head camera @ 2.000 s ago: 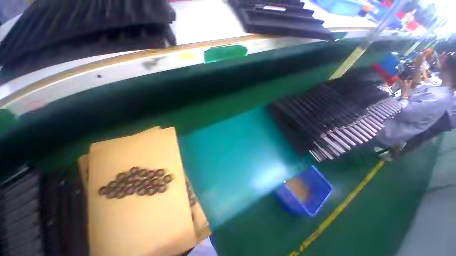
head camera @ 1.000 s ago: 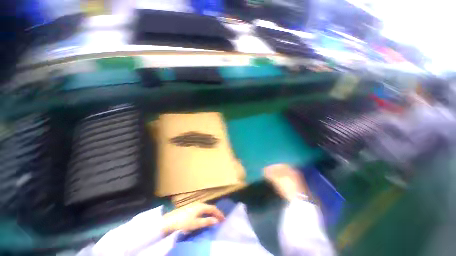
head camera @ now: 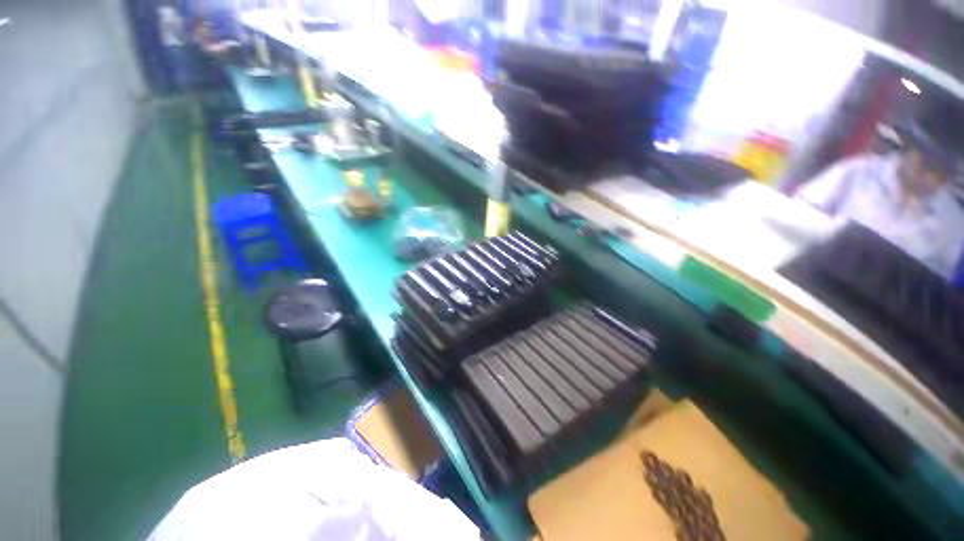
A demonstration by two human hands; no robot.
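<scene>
Neither of my hands shows in the head view; only a white sleeve or smock part [head camera: 317, 497] shows at the bottom. A cluster of small dark brown parts [head camera: 682, 497] lies on a stack of tan cardboard [head camera: 603, 491] at the bottom right. Beside it on the green bench, a black tray with grey bars [head camera: 555, 375] sits on other black trays. A second stack of black slotted trays [head camera: 481, 280], with shiny pale bars on top, stands behind it.
A white shelf [head camera: 761, 227] runs along the right with black tray stacks. Left of the bench are a black stool [head camera: 303, 309], a blue stool [head camera: 248, 217] and an open blue-rimmed bin [head camera: 393, 431]. A clear bag [head camera: 428, 227] lies on the bench. A person [head camera: 898, 190] is across at right.
The view has swung left along the bench, so the cardboard and parts now sit at the bottom right. Both hands, visible one second ago, have left the picture.
</scene>
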